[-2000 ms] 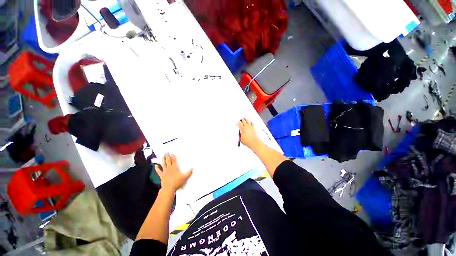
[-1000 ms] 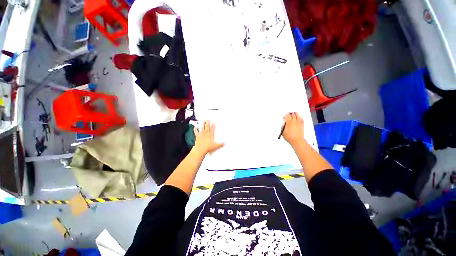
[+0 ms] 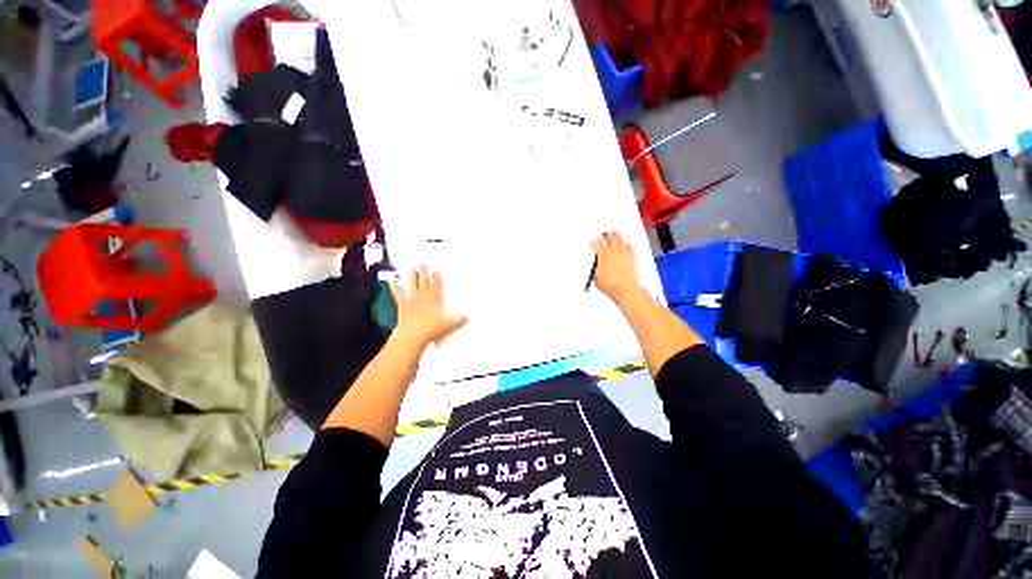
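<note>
A white card template (image 3: 515, 294) lies on the white table, its outline nearly lost; a thin dark edge shows along its near side. My left hand (image 3: 421, 308) lies on its left part with fingers spread, holding nothing. My right hand (image 3: 616, 267) rests at its right side and holds a thin dark marking pen (image 3: 591, 273), pointing down. A stack of black cut pieces (image 3: 317, 345) lies left of my left hand, with a dark green patch (image 3: 385, 305) between them. Whether cloth lies under the template is hard to tell.
Black and red bundles (image 3: 300, 170) lie in the trough at the left. Dark snips (image 3: 549, 54) and thread ends (image 3: 552, 115) lie up the table. A turquoise strip (image 3: 543, 371) runs at the near edge. A blue crate (image 3: 693, 277) with black pieces stands at the right.
The camera view has turned, shifting the whole scene. Both hands stay flat at the template's sides, and the pen stays in my right hand.
</note>
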